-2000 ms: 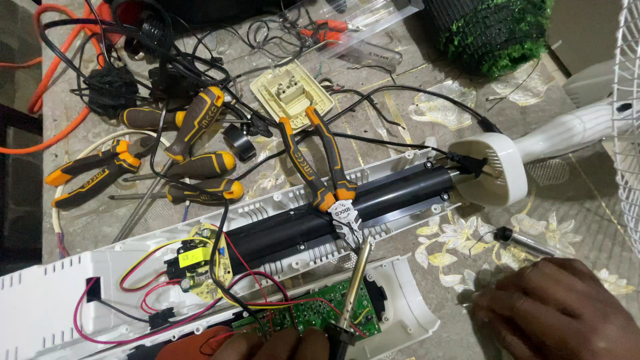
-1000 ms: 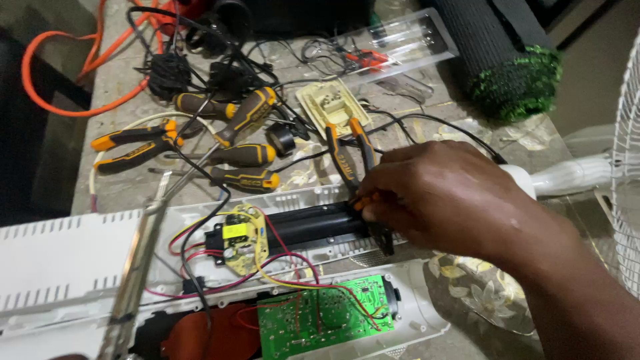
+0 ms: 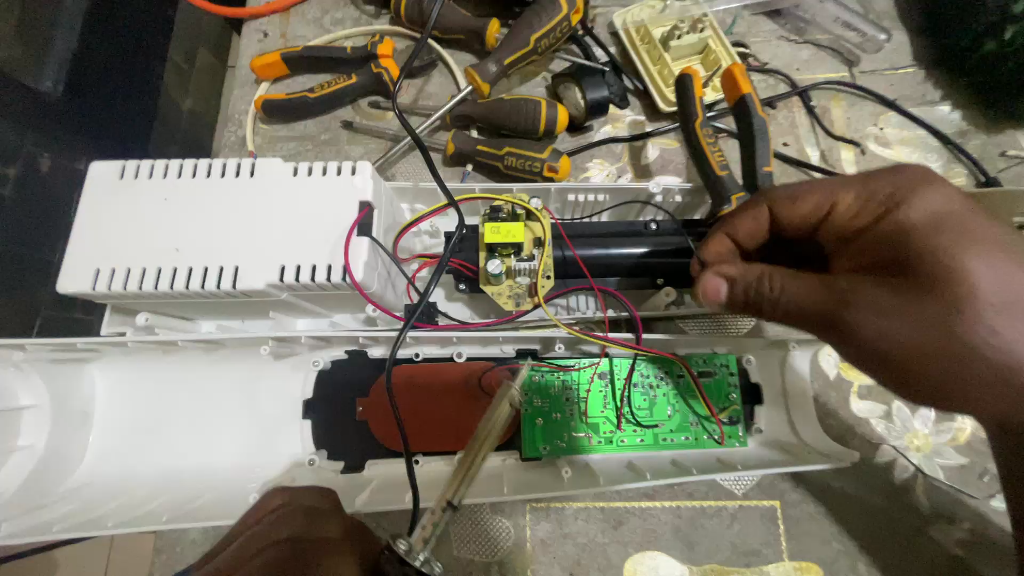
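Observation:
My left hand, at the bottom edge, is closed on the handle end of a soldering iron. The iron's tip lies over the left edge of the green circuit board, which sits in the lower white plastic housing. My right hand pinches a thin black wire between thumb and index finger, above the black tube in the upper housing. A small power board with a yellow transformer rests left of it. A black cable crosses both housings.
Pliers stand with open handles behind my right hand, their jaws hidden. Another pair of pliers and several screwdrivers lie at the back, beside a cream socket box and loose cables. A white vented cover is at left.
My right hand was over the pliers' jaws a second ago and is now at the thin black wire. The soldering iron's tip has moved right, onto the green board's edge. The view is closer.

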